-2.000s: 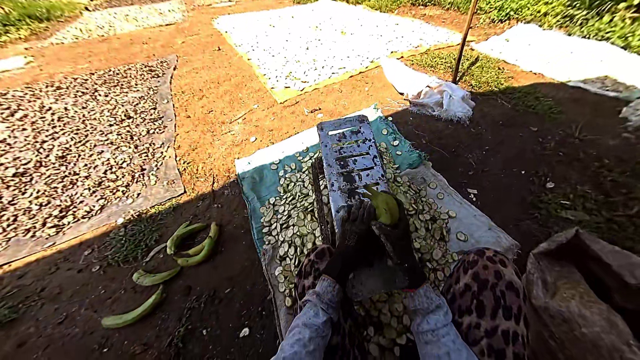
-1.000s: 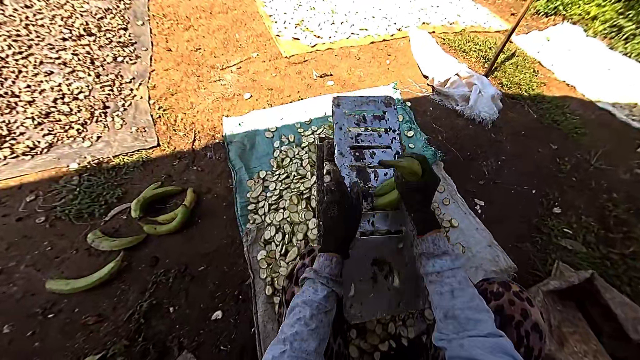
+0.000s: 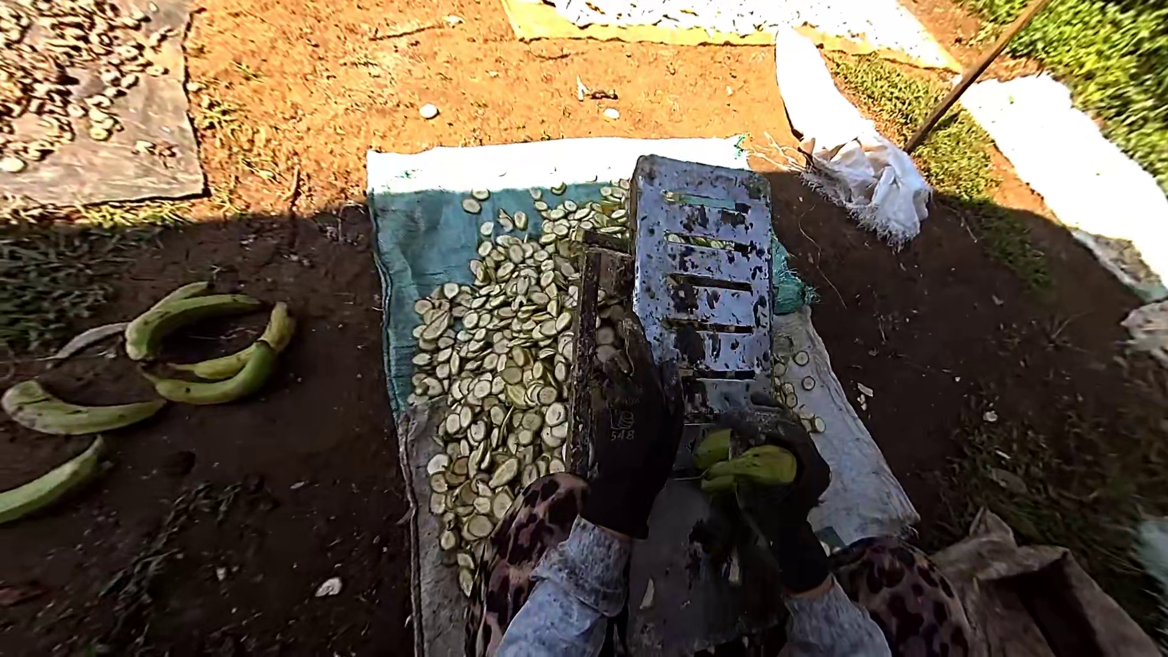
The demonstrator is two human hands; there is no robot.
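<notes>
A metal slicing board with slots (image 3: 703, 274) stands tilted between my knees, dark stains on its face. My left hand (image 3: 631, 429), in a black glove, grips the board's left side, by a dark wooden piece (image 3: 595, 356). In my gloved right hand (image 3: 785, 484) are green plantains (image 3: 753, 465), held against the lower part of the board. Many round plantain slices (image 3: 511, 365) lie on the teal and white woven sheet (image 3: 415, 242) under and beside the board.
Several green plantains (image 3: 214, 379) lie on the soil at the left. Drying slices cover a sheet (image 3: 146, 173) at upper left. A white sack (image 3: 876, 178) lies near a wooden stick (image 3: 976, 73) at upper right. A brown sack (image 3: 1049, 584) is at lower right.
My right hand, with the plantains, has moved down the board since one second ago. My left hand stays at the board's left side. The view has tilted down and come closer.
</notes>
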